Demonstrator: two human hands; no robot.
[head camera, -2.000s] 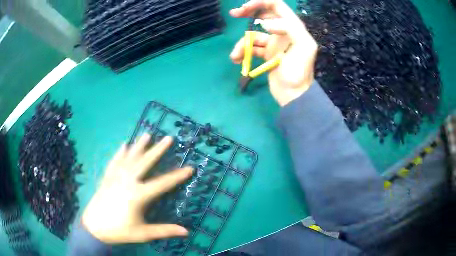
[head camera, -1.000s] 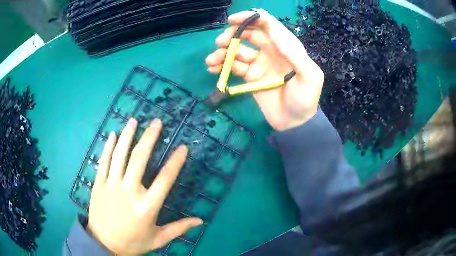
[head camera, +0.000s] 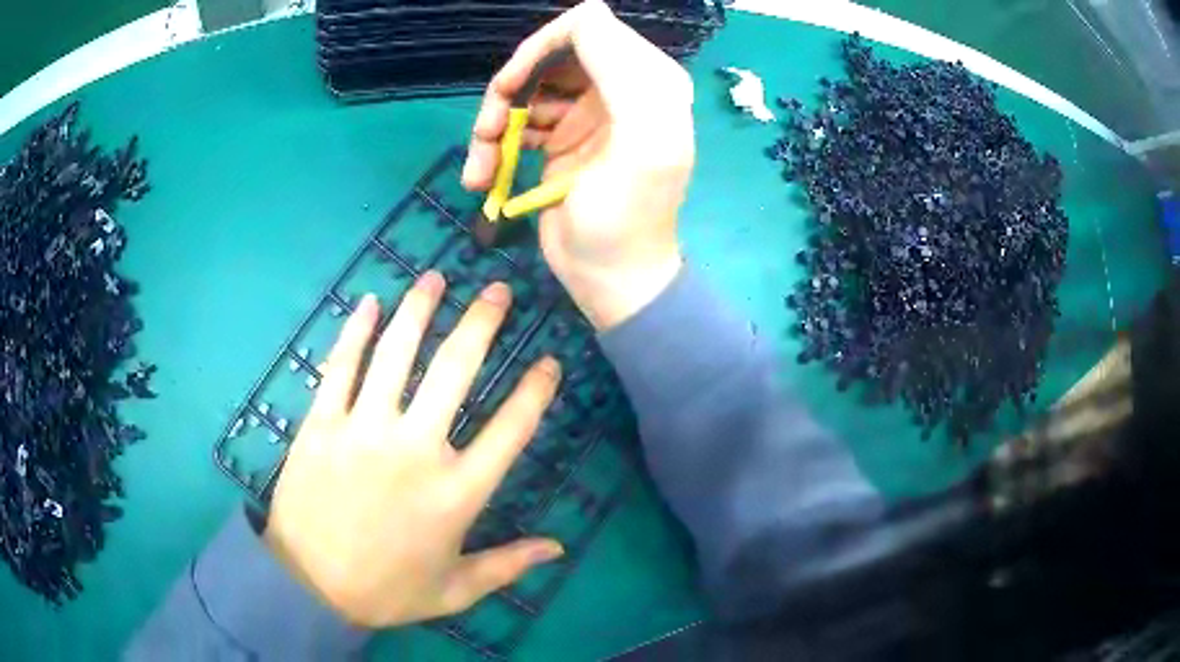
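A black sprue frame (head camera: 339, 301) lies flat and slanted on the green table, with small moulded parts inside its grid. My left hand (head camera: 421, 453) rests flat on the frame with fingers spread, covering its middle. My right hand (head camera: 602, 155) holds the sprue nippers (head camera: 511, 164) by their yellow handles. Their dark jaws point down at the upper part of the frame, among its parts. Whether the jaws touch a part cannot be told.
A pile of loose black parts (head camera: 925, 239) lies on the right, another pile (head camera: 65, 336) on the left. A stack of black frames (head camera: 414, 49) stands at the far edge. A white scrap (head camera: 747, 95) lies near the right pile. Pale edging (head camera: 91, 58) borders the table.
My right hand has moved left with the nippers, whose handles are closer together, and the jaws are over the frame. My left hand has gone onto the frame, which appears turned. The camera view has shifted.
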